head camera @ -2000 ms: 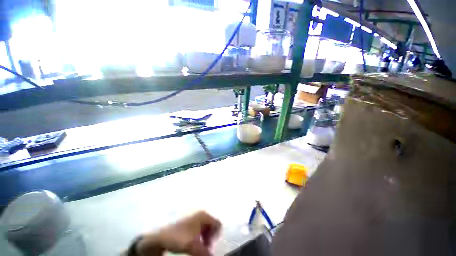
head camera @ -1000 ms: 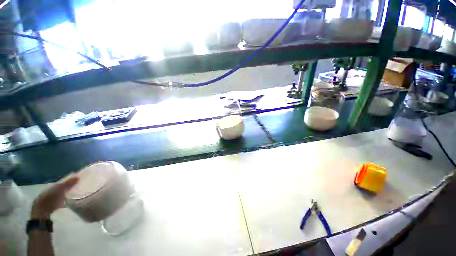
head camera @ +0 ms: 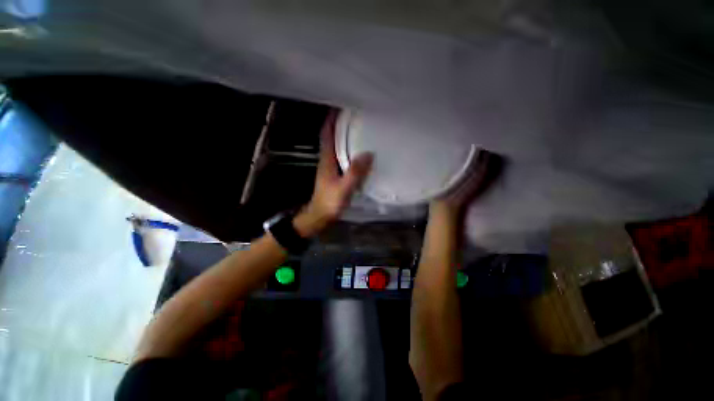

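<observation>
A round white housing (head camera: 411, 160) is held between both hands under the edge of the whitish machine cover (head camera: 548, 102). My left hand (head camera: 335, 184), with a dark watch on the wrist, grips its left rim, thumb on the flat face. My right hand (head camera: 470, 184) is at its lower right rim, and its fingers are partly hidden in shadow. The upper part of the housing is hidden by the cover. Below it, the dark machine front carries a left green button (head camera: 285, 275), a red button (head camera: 377, 278) and a right green button (head camera: 462, 279), partly behind my right forearm.
Blue-handled cutters (head camera: 146, 239) lie on the white bench (head camera: 74, 258) at the left. A dark opening with a thin metal frame (head camera: 258, 153) is left of my hands. An open brown carton (head camera: 564, 301) stands at the lower right, beside something red (head camera: 675, 247).
The view has turned from the bench and conveyor to the machine. My left hand held a housing at the bench one second ago; now both hands hold one at the machine.
</observation>
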